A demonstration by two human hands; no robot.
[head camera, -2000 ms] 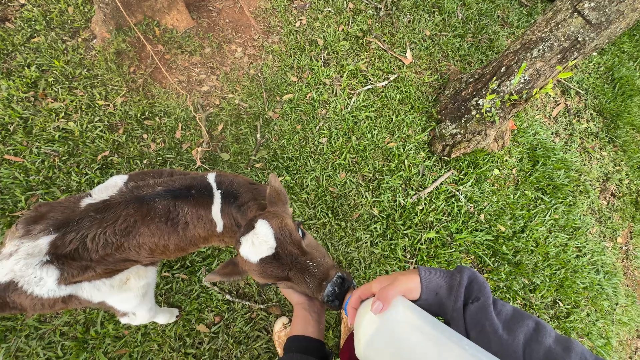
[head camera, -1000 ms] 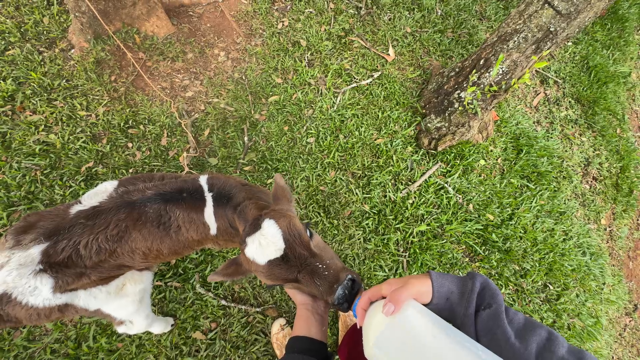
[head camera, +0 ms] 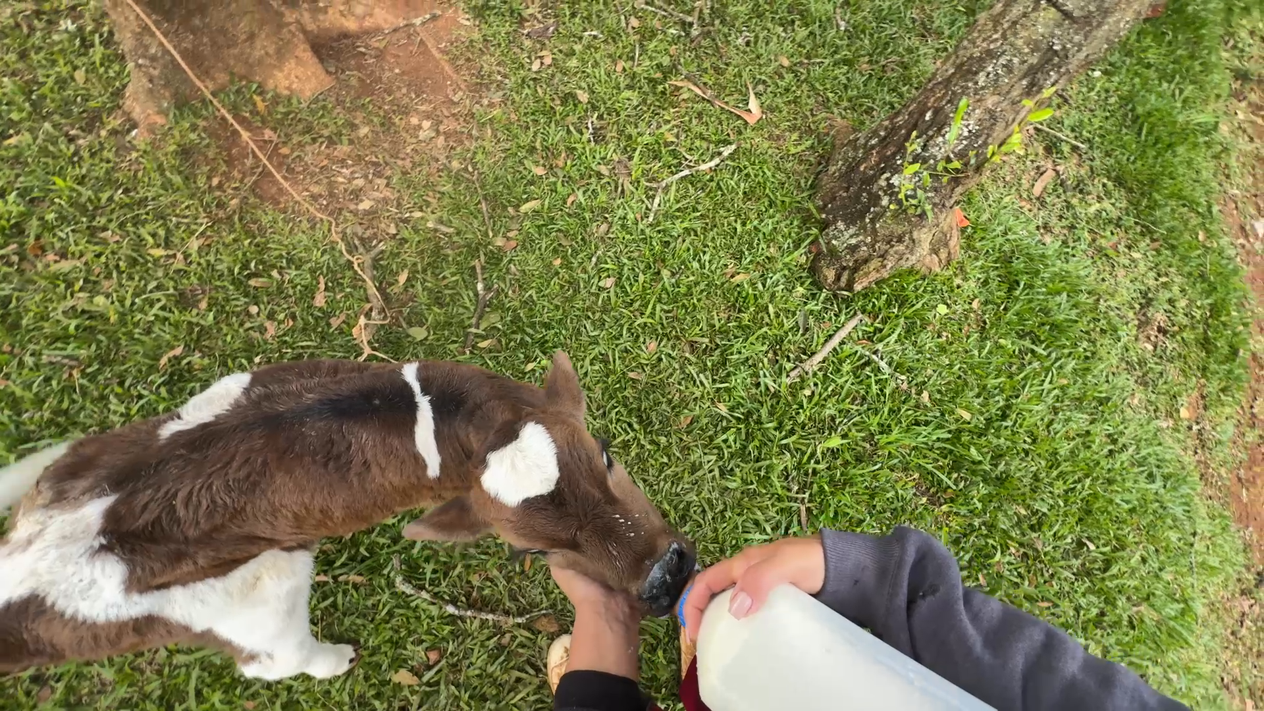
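Note:
A brown and white calf [head camera: 326, 459] stands at the lower left, its head turned toward the bottle. My left hand [head camera: 600, 612] is under the calf's jaw, palm against it, with the fingers partly hidden by the head. A translucent white plastic bottle [head camera: 810, 657] of milky content points at the calf's dark muzzle. My right hand [head camera: 755, 575] grips the bottle near its neck, where a bit of blue shows. The bottle's tip is at the calf's mouth; the teat itself is hidden.
A leaning tree trunk [head camera: 913, 188] with small green shoots rises at the upper right. Another trunk base [head camera: 212, 54] stands at the upper left beside bare red soil. A thin rope [head camera: 267, 163] runs down toward the calf's back. Sticks [head camera: 827, 348] and dry leaves lie on the grass.
Both hands keep their hold at the calf's jaw and on the bottle. A part of the calf's white tail now shows at the left edge.

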